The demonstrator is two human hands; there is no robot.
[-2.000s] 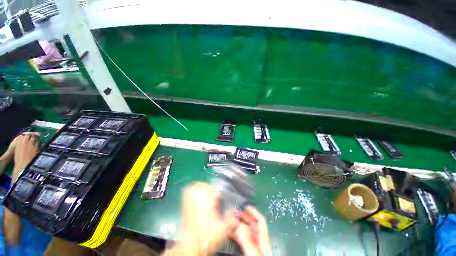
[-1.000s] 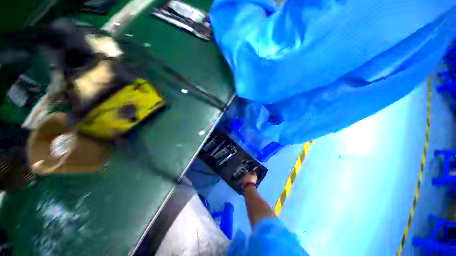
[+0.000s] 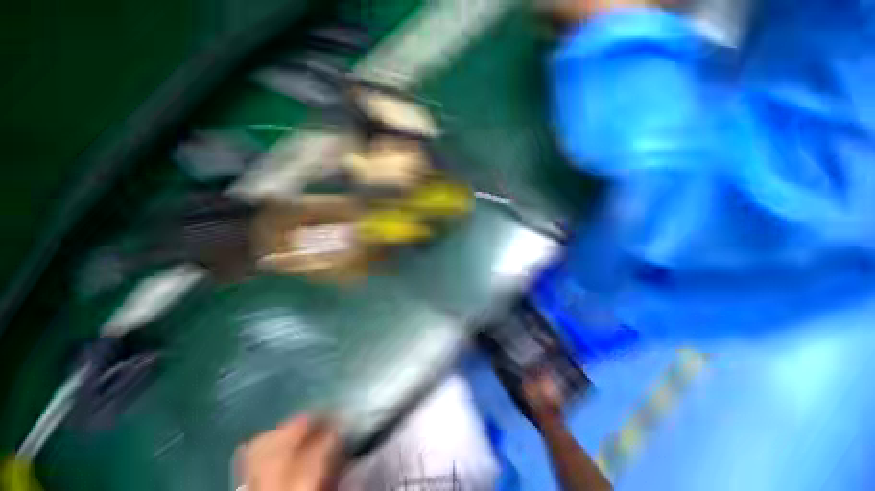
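The whole view is strongly blurred. My right hand is low beside the bench, at the near end of a black box with pale shapes inside. Whether its fingers hold anything cannot be told. My left hand is at the bottom, over the green bench near its edge, partly cut off by the frame. Its fingers look bent, but its grip is unclear.
The yellow-fronted soldering station and brown cardboard tube stand on the bench. White scraps lie nearer. Dark batteries lie at left. A person's blue sleeve is at right.
The view has shifted, with the station and black box now farther right in the picture. My left hand has come into view at the bottom. My right hand is still at the black box.
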